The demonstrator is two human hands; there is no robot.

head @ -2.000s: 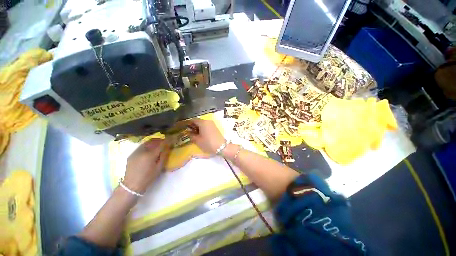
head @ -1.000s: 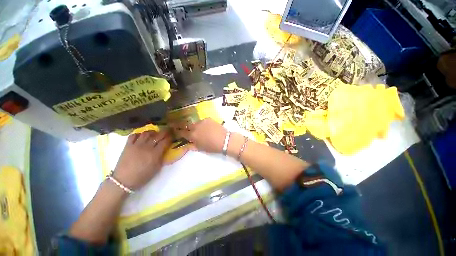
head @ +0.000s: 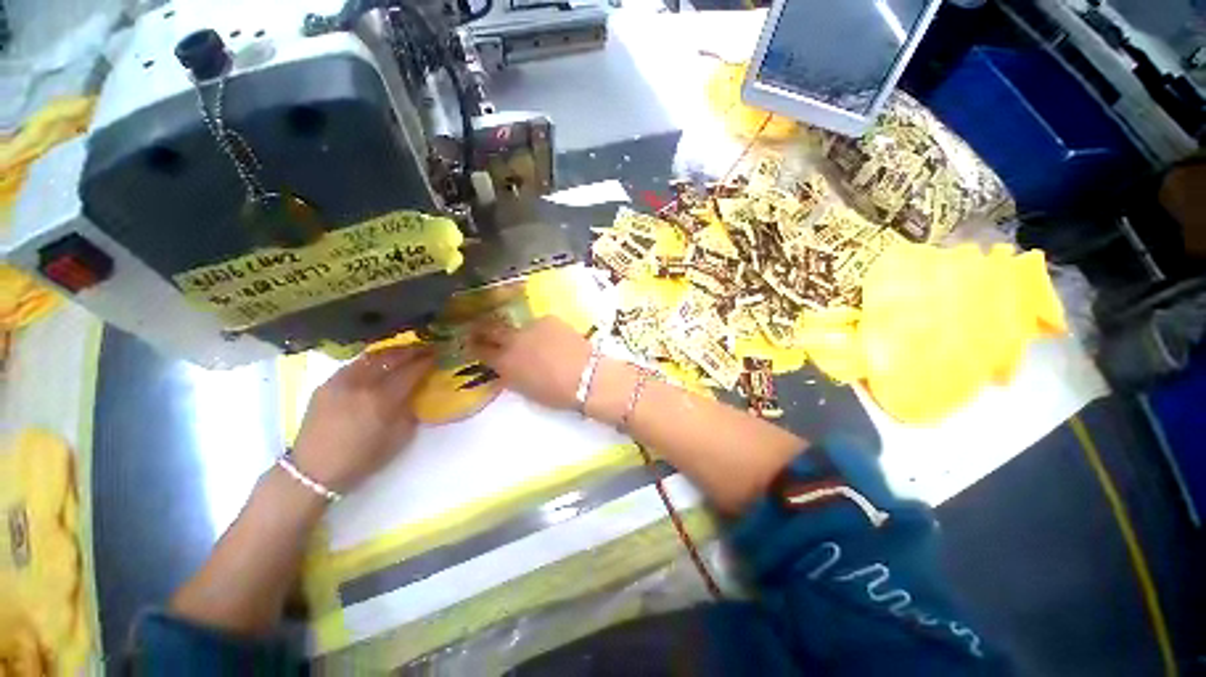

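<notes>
A yellow fabric panel [head: 456, 399] lies under the sewing machine head [head: 265, 185], on the white template [head: 463, 476]. My left hand [head: 357, 417] rests on the panel's left side, fingertips near the machine head. My right hand [head: 529, 360] is at the panel's right side, fingers bent beside the greenish frame under the head. Dark pointed snips [head: 475, 377] stick out below my right hand over the panel; a dark red cord [head: 681, 529] runs toward my lap. The label being worked on cannot be made out.
Loose woven labels [head: 747, 265] are heaped right of the machine, with a clear bag of labels [head: 913, 172] behind. Yellow panels [head: 952, 324] lie beyond them. A screen [head: 840, 60] stands at upper right. Labelled yellow panels [head: 33, 542] lie at far left. A blue bin [head: 1018, 126] stands behind.
The camera view has shifted. My left hand has moved a little left and outward, uncovering more of the panel. The snips' points now show below my right hand.
</notes>
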